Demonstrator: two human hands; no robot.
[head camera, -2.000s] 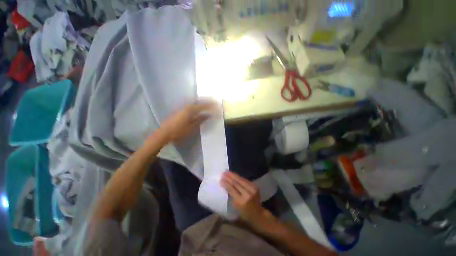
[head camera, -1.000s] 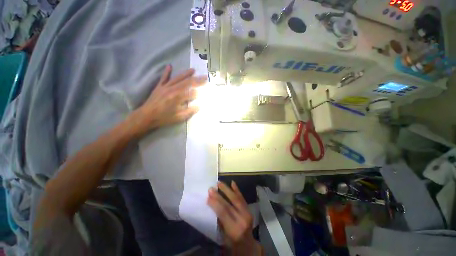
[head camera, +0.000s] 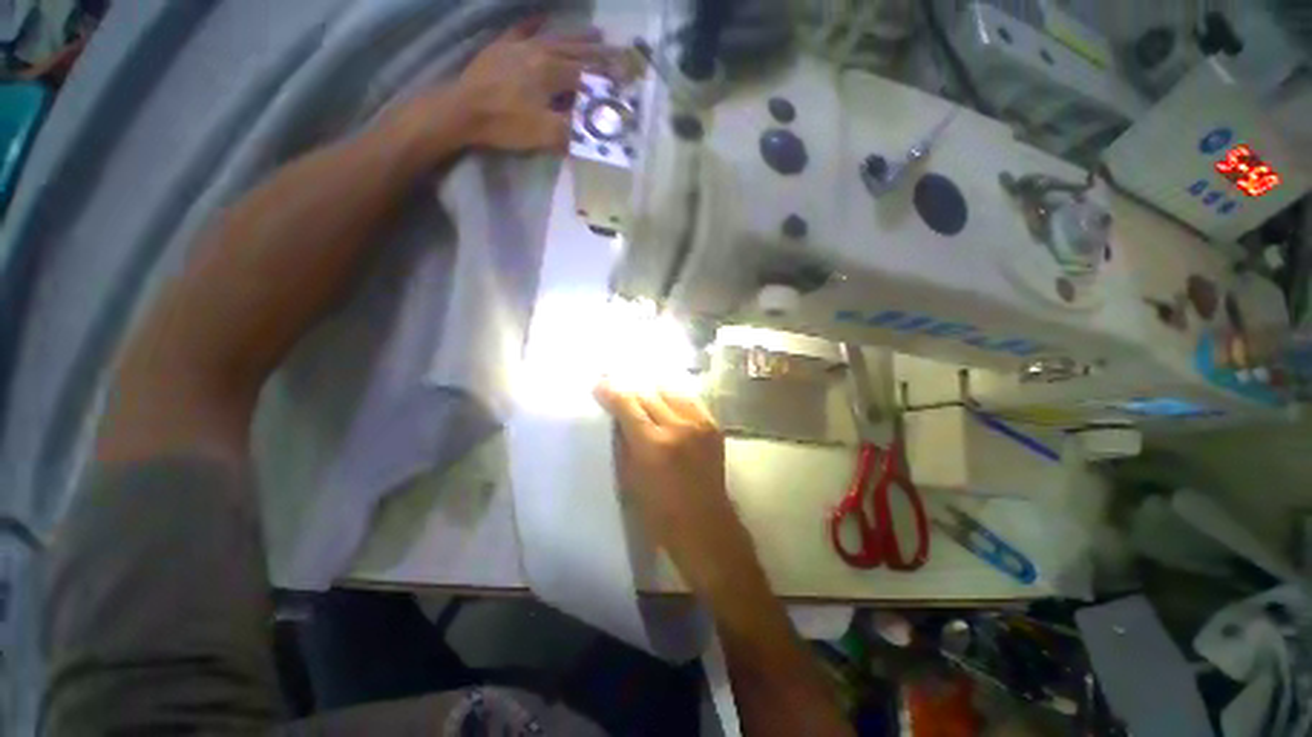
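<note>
The white band (head camera: 563, 490) runs from beside the machine head, through the lamp glare, to the table's front edge. The light-grey fabric (head camera: 360, 374) lies left of it in folds. My left hand (head camera: 521, 94) lies on the cloth at the far side, left of the machine's needle bar end, fingers partly hidden by it. My right hand (head camera: 665, 439) rests at the band's right edge, just in front of the needle area, fingertips in the glare. The needle and presser foot are washed out. Whether either hand pinches the cloth does not show.
The sewing machine head (head camera: 863, 216) stands over the table. Red-handled scissors (head camera: 881, 504) and light-blue snips (head camera: 987, 544) lie right of my right hand. A small white box (head camera: 950, 439) stands behind them. Cut grey pieces (head camera: 1144, 662) are at the lower right.
My left hand has moved away from me past the needle, with the grey cloth shifted and bunched. My right hand has moved from below the table edge up to the glare. The view has shifted.
</note>
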